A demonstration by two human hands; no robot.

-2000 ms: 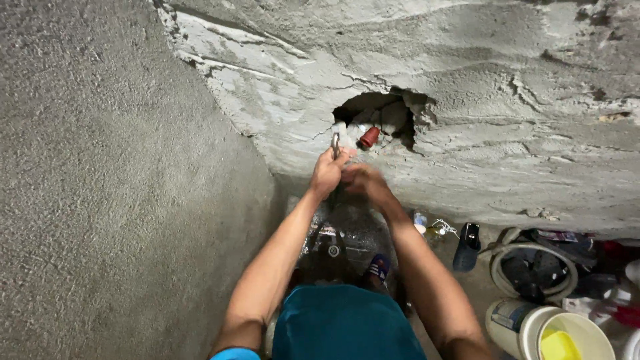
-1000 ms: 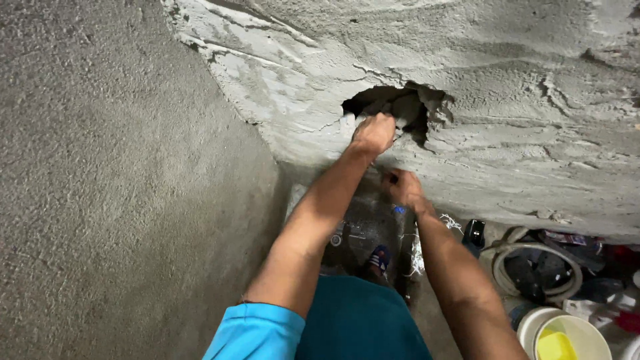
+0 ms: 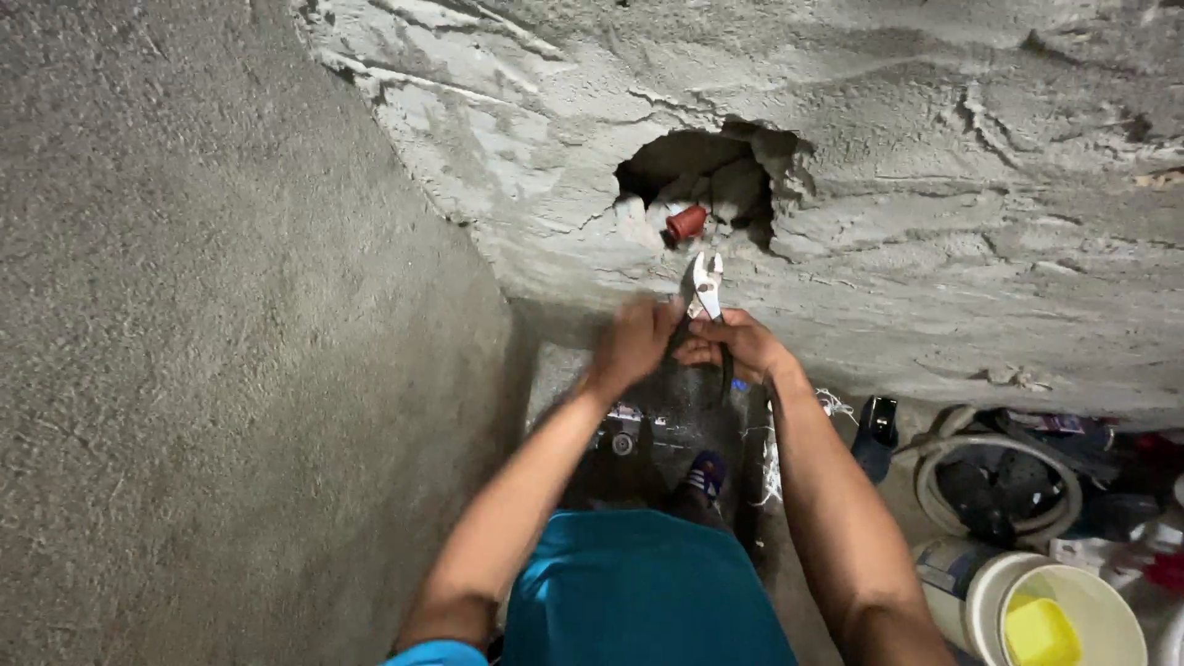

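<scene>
Slip-joint pliers [image 3: 708, 287] point upward in front of the wall, their metal jaws slightly apart. My right hand [image 3: 745, 342] holds them by the dark handles. Blurred, my left hand [image 3: 638, 338] is just left of the pliers; whether it grips a handle or something else cannot be told. Above the jaws, a red plastic pipe fitting [image 3: 686, 224] sits at the lower edge of a ragged hole [image 3: 703, 166] in the rough mortar wall [image 3: 518, 185]. Broken pieces of masonry show inside the hole.
A plain cement wall [image 3: 231, 324] rises at the left. At lower right stand white buckets [image 3: 994, 601], one holding a yellow container [image 3: 1041, 634]. A coiled hose [image 3: 1064, 518], a dark shoe [image 3: 877, 439] and white string [image 3: 770, 467] lie on the floor.
One second ago my left hand was at the hole, covering the place where the red fitting shows now. It has drawn back down beside the pliers. My right hand has moved up with the pliers.
</scene>
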